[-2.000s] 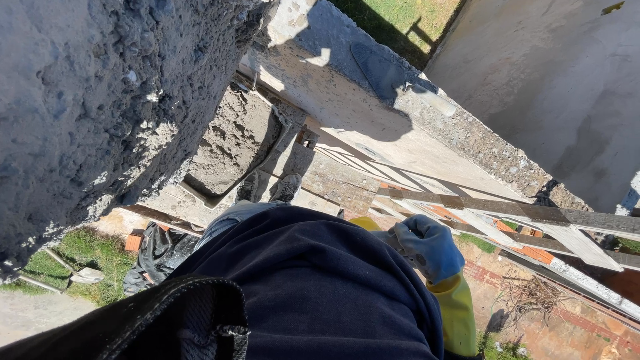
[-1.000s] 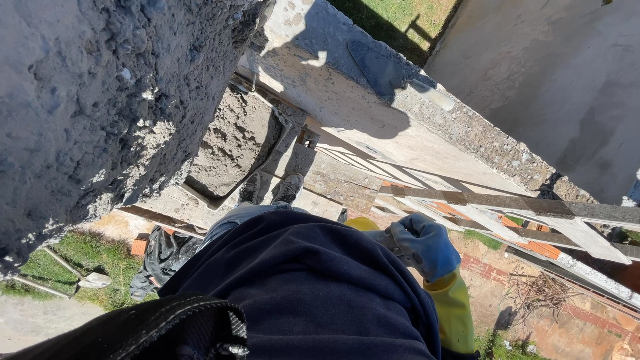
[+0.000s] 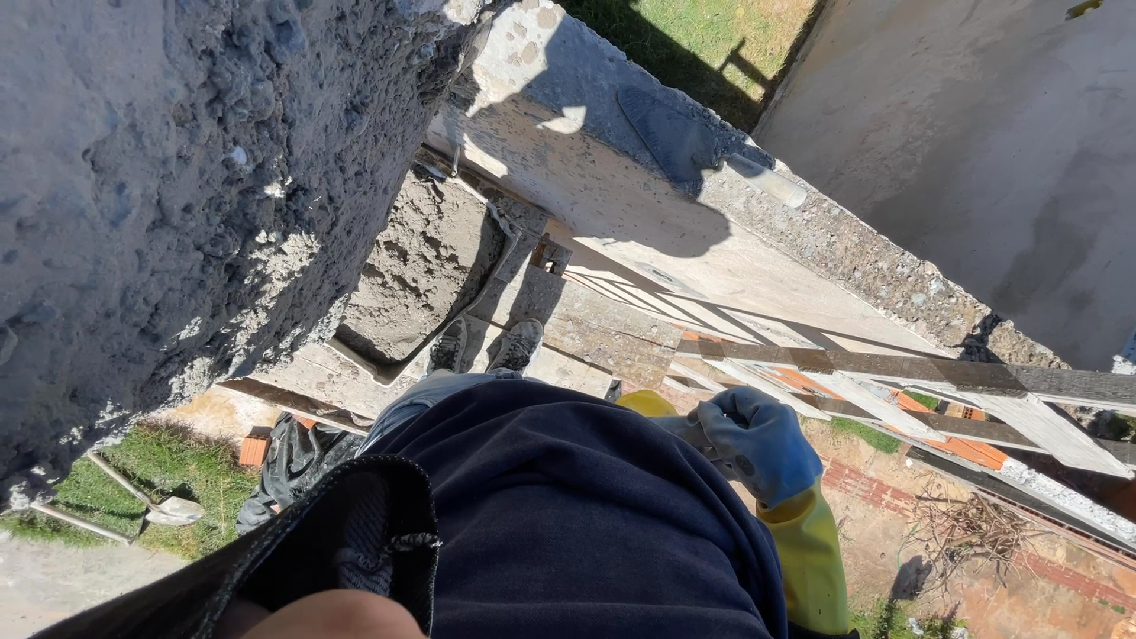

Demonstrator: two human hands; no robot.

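My right hand (image 3: 754,439), in a blue rubber glove with a yellow cuff, is at the right side of my dark blue top, its fingers curled. Against it is the blue-grey part of another glove, likely on my left hand (image 3: 682,429), with a bit of yellow cuff; my torso hides most of it. Whether anything is between the fingers cannot be seen. A trowel (image 3: 670,138) lies on the rough top of a wall (image 3: 887,262), out of reach of both hands. A tub of wet mortar (image 3: 417,262) stands beside my shoes (image 3: 517,344).
I stand on wooden planks (image 3: 612,333) high above the ground. A rough cement surface (image 3: 177,177) rises close at the left. Wooden lattice bracing (image 3: 941,371) runs off to the right. Below are a shovel (image 3: 174,510), black plastic sheeting (image 3: 297,461) and a pile of twigs (image 3: 976,524).
Both gloved hands stay together at nearly the same place. The black strap-like cloth at the lower left has shifted, and a patch of bare skin now shows at the bottom edge.
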